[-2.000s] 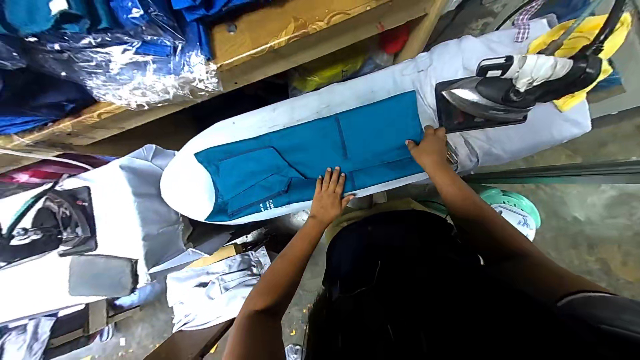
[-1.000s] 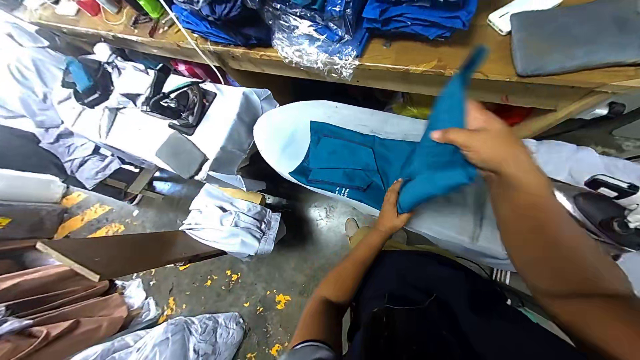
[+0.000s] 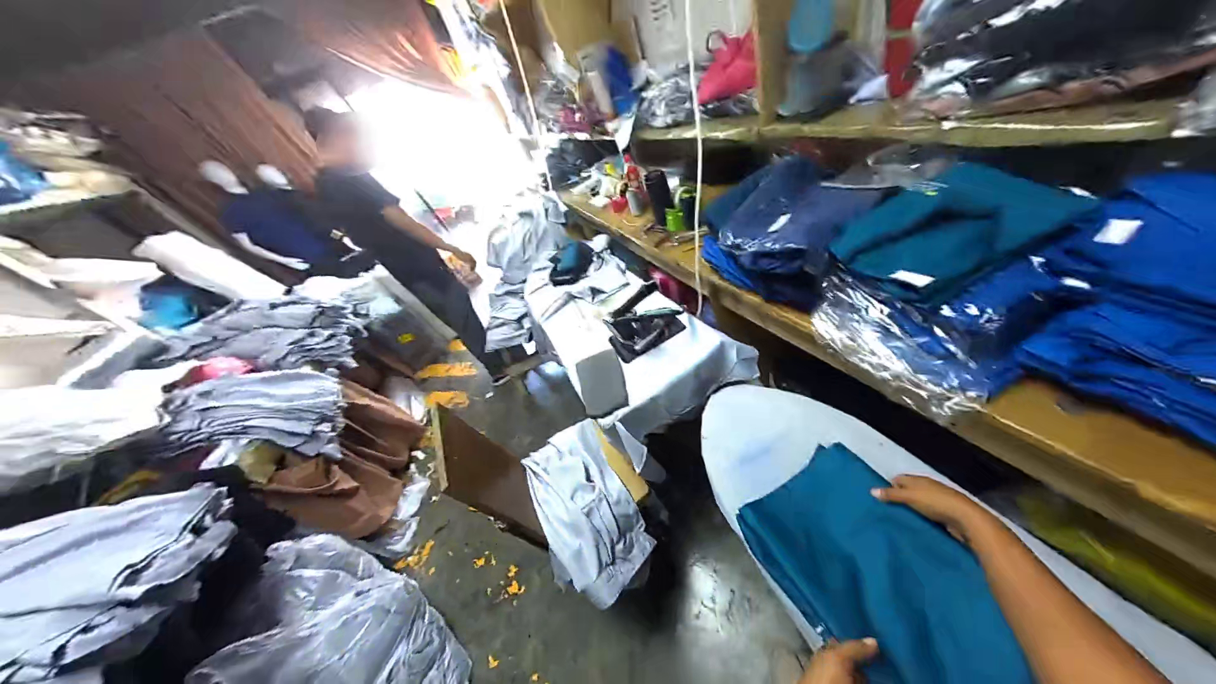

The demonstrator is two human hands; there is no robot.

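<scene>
A teal cloth garment (image 3: 883, 570) lies over the rounded end of a white padded ironing board (image 3: 760, 437) at lower right. My right hand (image 3: 936, 505) is at the garment's far edge, its thumb and fingers gripping the cloth there. At the bottom edge of the view, my left hand (image 3: 838, 662) pinches the near edge of the garment; part of this hand is cut off. The rest of the garment runs out of view at the bottom.
A wooden shelf (image 3: 1073, 427) holding folded blue garments (image 3: 1130, 332) runs along the board's right side. Ahead is another pressing table (image 3: 579, 366) with an iron (image 3: 646, 328). White cloth (image 3: 589, 513) hangs over a plank support. Another person (image 3: 380, 214) stands farther back.
My right hand has come down from holding the cloth raised, and the garment now reaches over the board's end differently. The view has swung left and up.
</scene>
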